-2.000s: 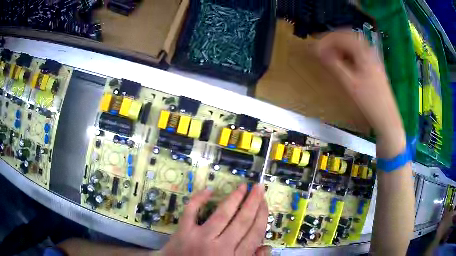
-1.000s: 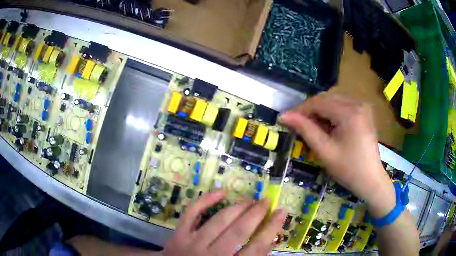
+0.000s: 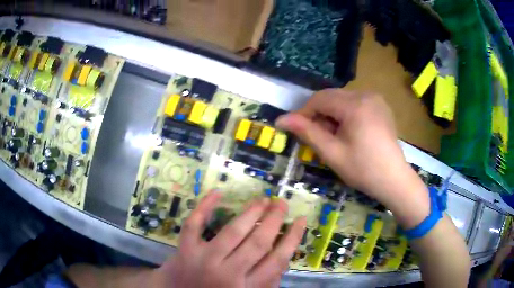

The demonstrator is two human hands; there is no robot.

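A row of joined cream circuit boards lies in front of me, with yellow blocks near the top and black cylinders below them. My left hand lies over the lower part of a middle board, palm down, fingers apart. My right hand, with a blue wrist strap, is over the top of the boards, thumb and fingertips close together beside a black block. Blur and the fingers hide whether it holds anything. A shiny upright strip stands between the hands. Yellow-covered plates stand along the boards to the right.
Behind the silver rail are a cardboard box, a black tray of small green parts, and cardboard with black parts and two yellow-covered plates. A green crate stands right. Another person's hand shows at the far right edge.
My right hand has come from over the cardboard down to the boards' upper part. A strip now shows between my hands. My left hand has stayed over the lower boards. The view has shifted.
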